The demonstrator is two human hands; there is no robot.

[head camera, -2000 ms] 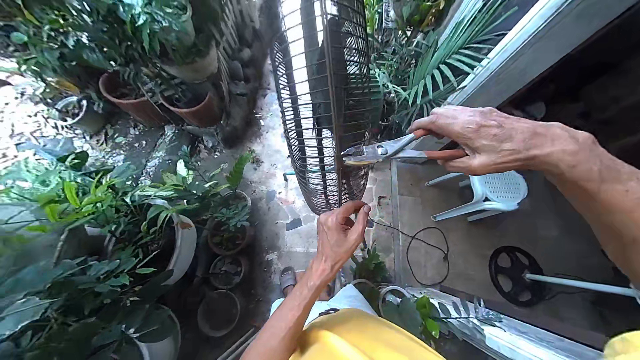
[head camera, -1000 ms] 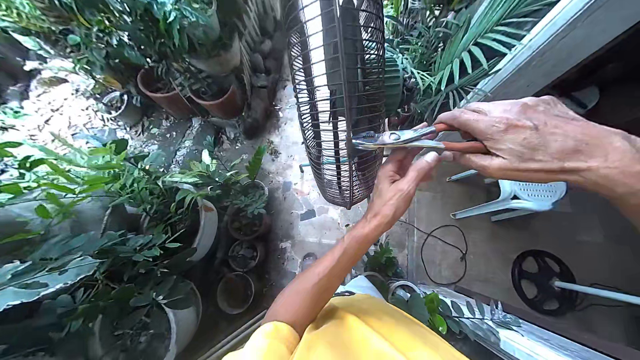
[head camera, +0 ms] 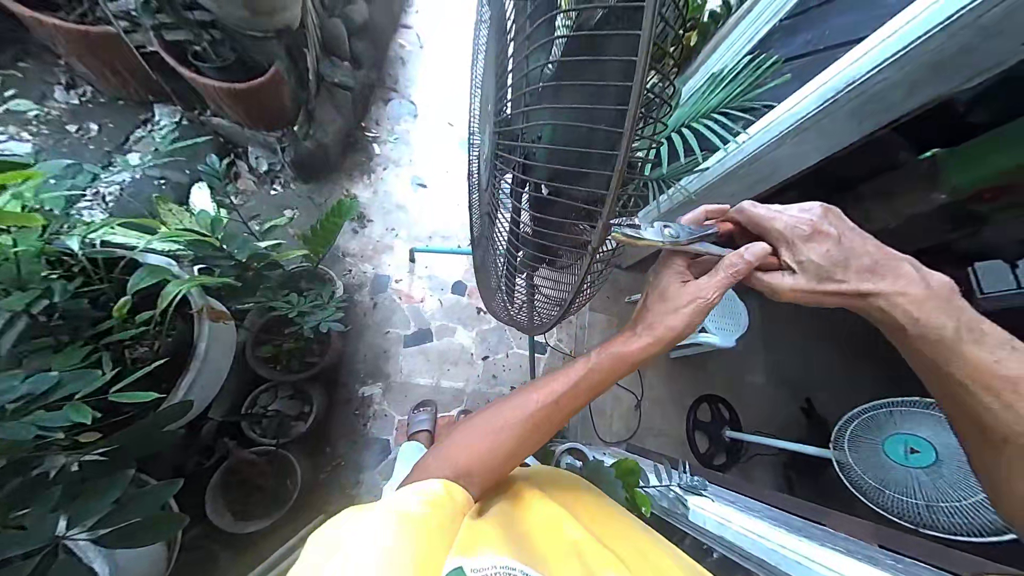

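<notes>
A dark wire fan guard (head camera: 572, 152) of a large fan stands upright in front of me, with dark blades inside it. My right hand (head camera: 808, 248) is closed around the orange handles of metal pliers (head camera: 668, 234). Their jaws point left and meet the rim of the guard at its lower right side. Just under the pliers, my left hand (head camera: 688, 292) lies against the tool, its thumb along the lower handle and its fingers partly hidden. Whether the jaws grip a wire or clip cannot be told.
Potted plants (head camera: 212, 352) and clay pots (head camera: 256, 96) line the left side. At right are a white plastic chair (head camera: 712, 324), a second stand fan (head camera: 920, 468) lying over, a cable (head camera: 616, 416) on the floor and a white ledge (head camera: 800, 112). My sandalled feet (head camera: 422, 420) stand on stone paving.
My left hand has moved from the guard's lower rim up to the pliers. The pliers remain in my right hand by the rim. The view has shifted and come closer.
</notes>
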